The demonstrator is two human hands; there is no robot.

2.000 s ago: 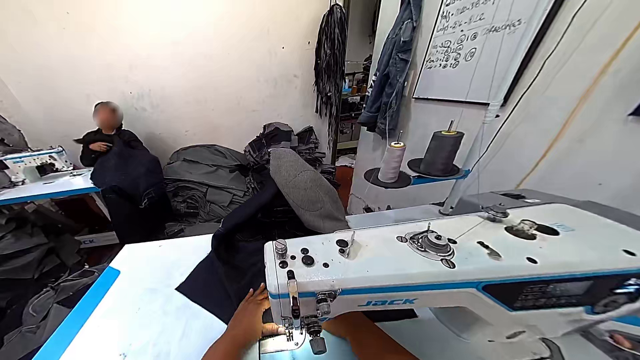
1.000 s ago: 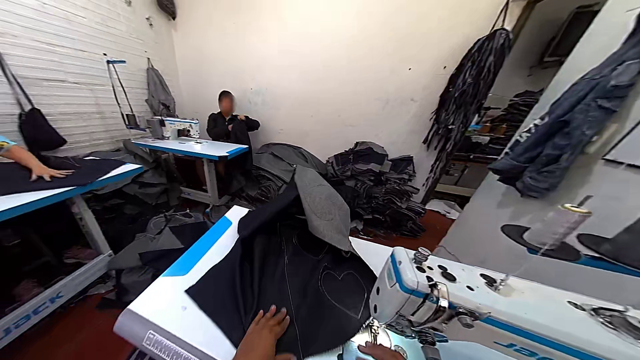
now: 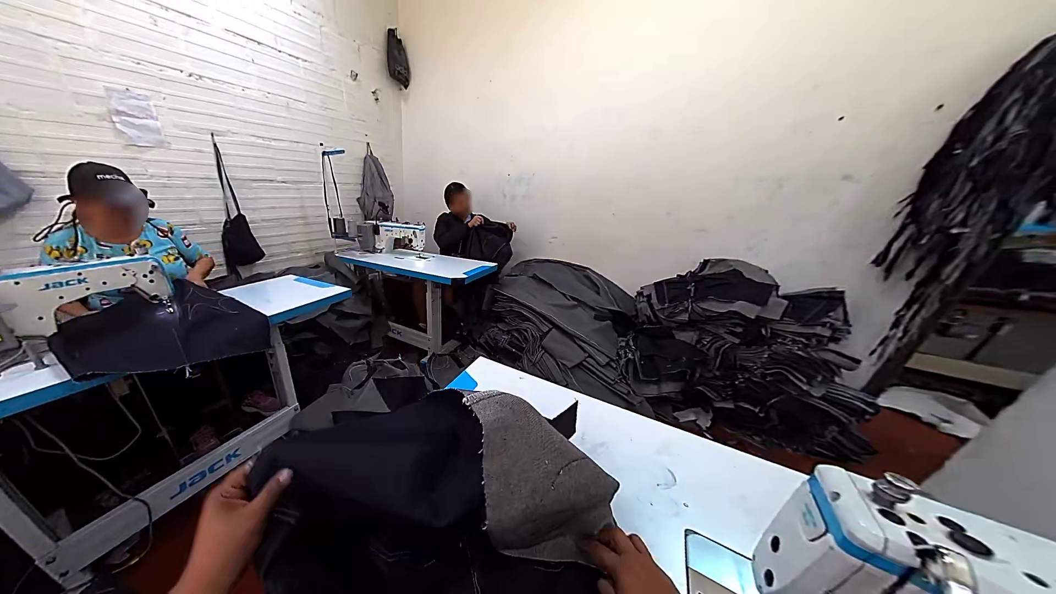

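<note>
A dark denim garment piece [image 3: 379, 470] with a grey underside [image 3: 536, 470] is lifted over the near left edge of the sewing table. My left hand [image 3: 239, 520] pinches its left edge between thumb and fingers. At the grey part's lower right corner, my right hand [image 3: 623, 561] grips the cloth, with some fingers hidden by the view's lower edge. The white Jack sewing machine's head [image 3: 874, 536] stands to the right of my right hand, apart from the cloth.
My white table [image 3: 660, 454] extends behind the cloth. Stacked denim pieces [image 3: 561, 330] lie against the wall. A co-worker [image 3: 124, 223] sits left at another machine [image 3: 82, 285]; a second person [image 3: 470, 231] holds dark cloth beyond a far table [image 3: 421, 264].
The view has swung left. The denim piece, under the machine's needle area one second ago, is now off it and raised in both my hands, its grey side folded over.
</note>
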